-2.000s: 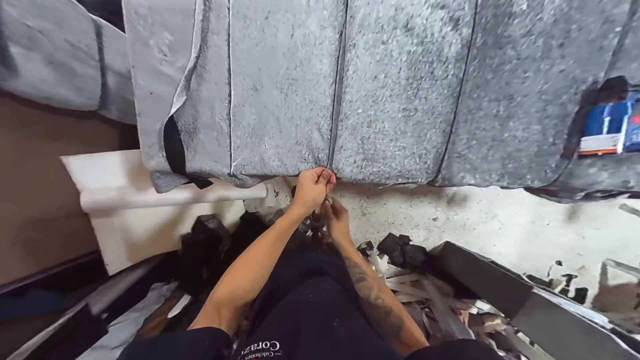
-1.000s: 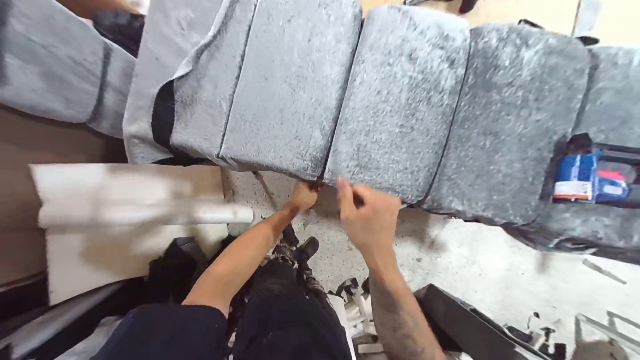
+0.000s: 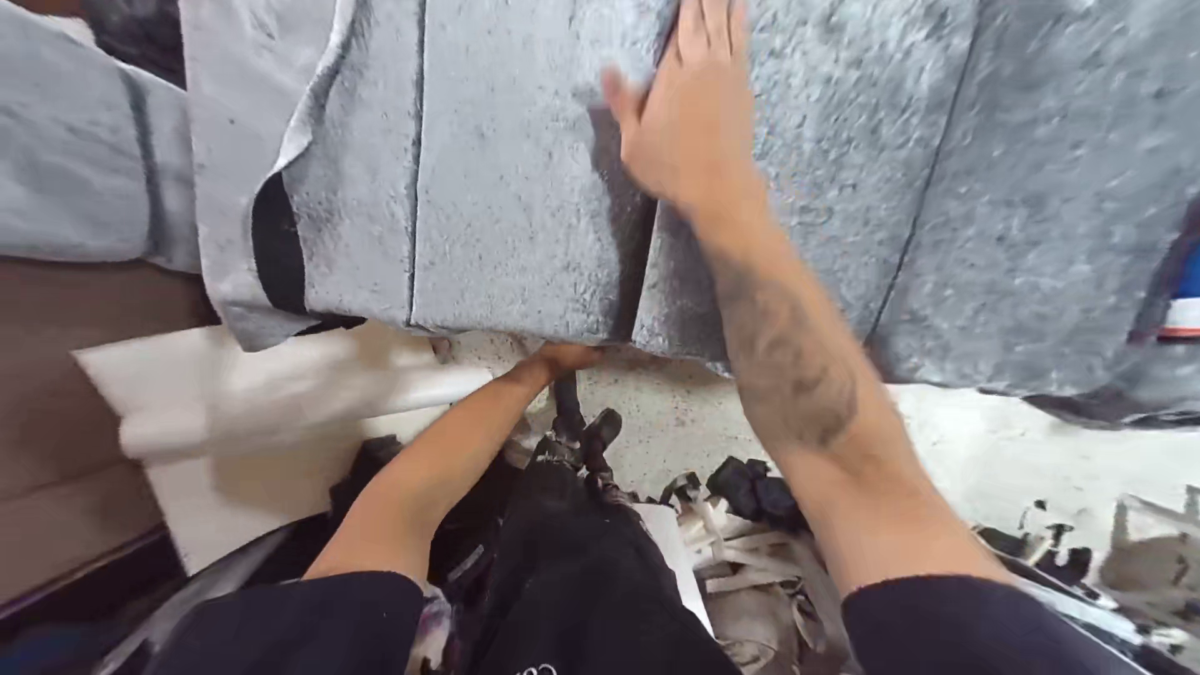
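Observation:
A grey plush upholstered cushion cover (image 3: 525, 187) with long sewn channels spans the upper view. My right hand (image 3: 689, 122) lies flat on it, fingers extended along the seam between two channels, thumb spread to the left. Under the cover's near edge, at the lower end of that same seam, is my left hand (image 3: 569, 356); its fingers are mostly hidden beneath the fabric, so its grip does not show. At the left end a flap of the cover is folded back, baring a black underside (image 3: 277, 244).
A white roll of sheet material (image 3: 431, 387) lies low at the left, near a brown surface (image 3: 84, 394). Black pieces (image 3: 750, 487) and beige scraps (image 3: 759, 572) are heaped below, beside my legs. Another grey cushion (image 3: 75, 150) is at the upper left. Something blue sits at the right edge.
Both hands were together at the cover's near edge two seconds ago. My right hand has since moved up onto the cover, along the seam. My left hand remains at the near edge.

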